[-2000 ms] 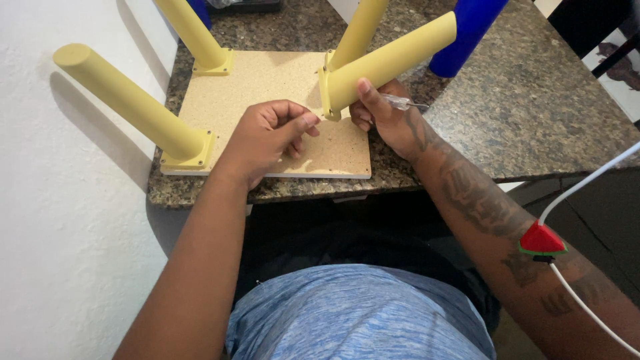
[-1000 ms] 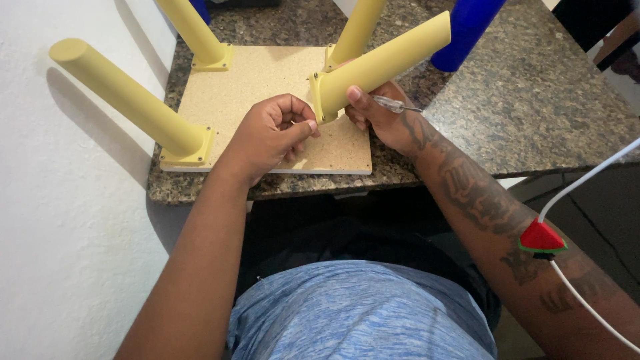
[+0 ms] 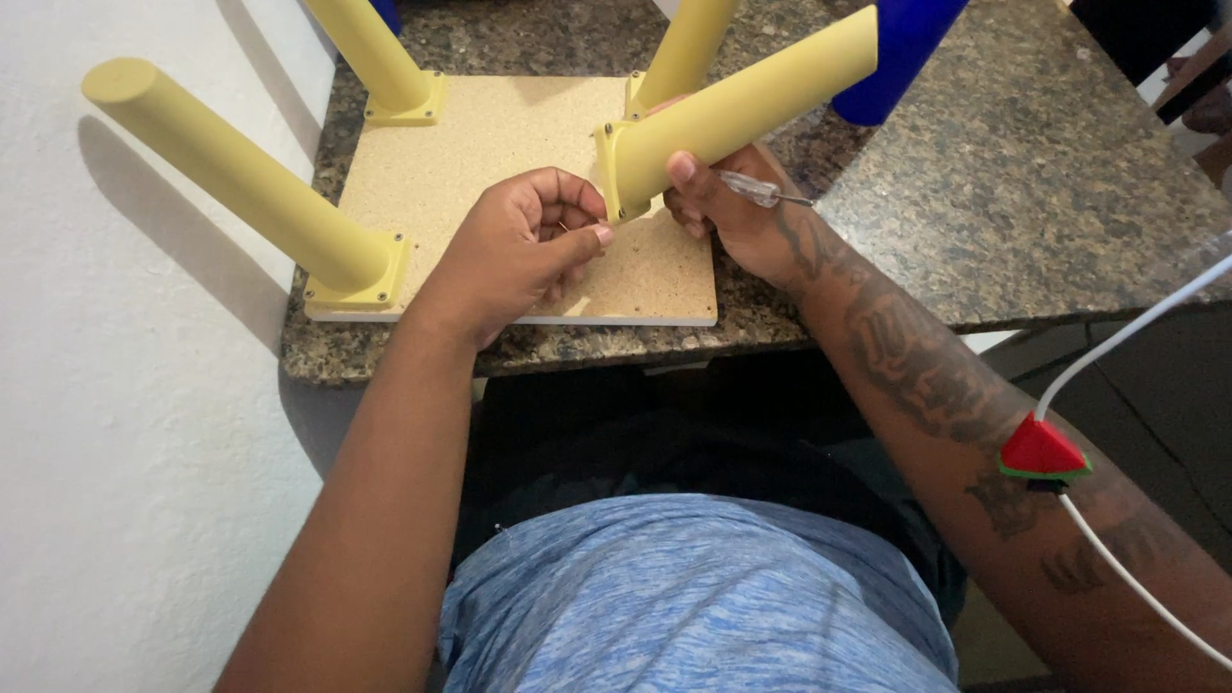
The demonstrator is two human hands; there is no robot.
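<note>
My right hand (image 3: 722, 197) holds a yellow plastic furniture leg (image 3: 746, 96) near its square flange, tilted above the board. A small screwdriver with a clear handle (image 3: 749, 188) is also in that hand, its shaft pointing right. At the flange's lower corner, where a screw shows, are the pinched fingertips of my left hand (image 3: 539, 231); whether they hold anything small is hidden. Beneath lies a chipboard panel (image 3: 520, 120) with a white edge. Three more yellow legs stand on it, at the near left (image 3: 241, 183), the far left (image 3: 375, 58) and the far right (image 3: 688, 48).
The panel rests on a speckled granite countertop (image 3: 1011, 183), close to its front edge. A white wall (image 3: 144, 404) borders the left side. Behind the held leg is a blue cylindrical object (image 3: 895, 63). A white cable with a red clip (image 3: 1044, 448) passes over my right forearm.
The held leg has tilted and shifted slightly, its flange now a little farther left than two seconds ago. My left fingertips remain at the flange's lower corner.
</note>
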